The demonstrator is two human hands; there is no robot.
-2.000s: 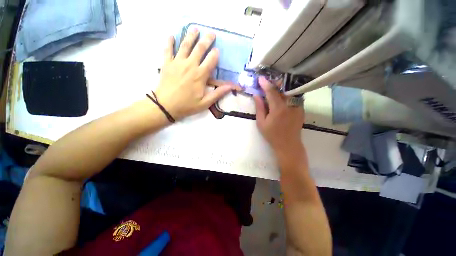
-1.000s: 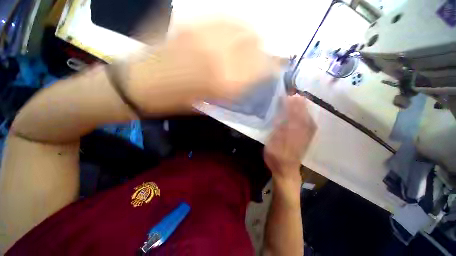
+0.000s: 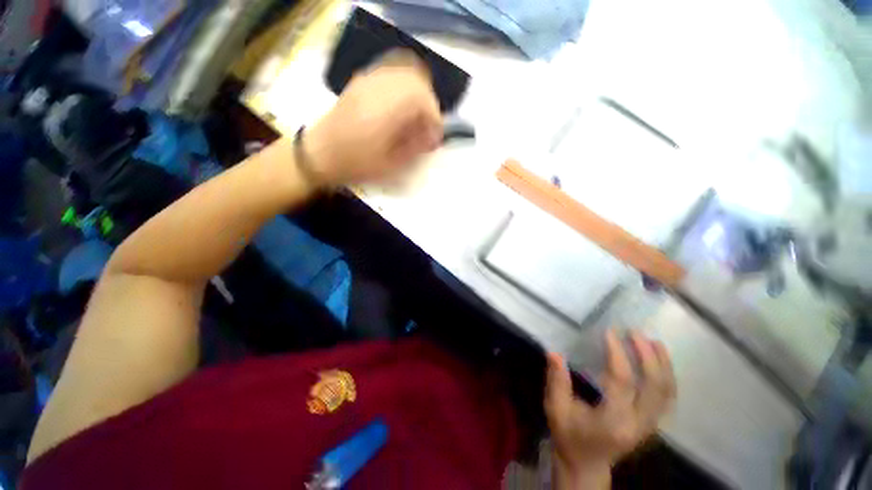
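Note:
The clear template [image 3: 591, 226] lies unfolded on the white table, with an orange-brown hinge strip across its middle and dark-edged slots on both sides. My left hand [image 3: 382, 120] is blurred over the near edge of the black piece [image 3: 387, 48]; a small dark curved thing shows beside its fingers, and I cannot tell whether it is held. My right hand [image 3: 617, 397] is at the table's front edge, near the template's lower right corner, fingers apart and empty.
Pale blue-grey cut pieces [image 3: 531, 21] lie at the top of the table. The blurred sewing machine [image 3: 846, 206] stands at the right. Cloth bundles [image 3: 206, 57] are at the upper left. The table's front edge runs diagonally beside the maroon shirt [image 3: 421, 402].
The view has turned. The template now lies unfolded on the table. My left hand has moved to the black piece, and my right hand is off the grey-blue piece it was near.

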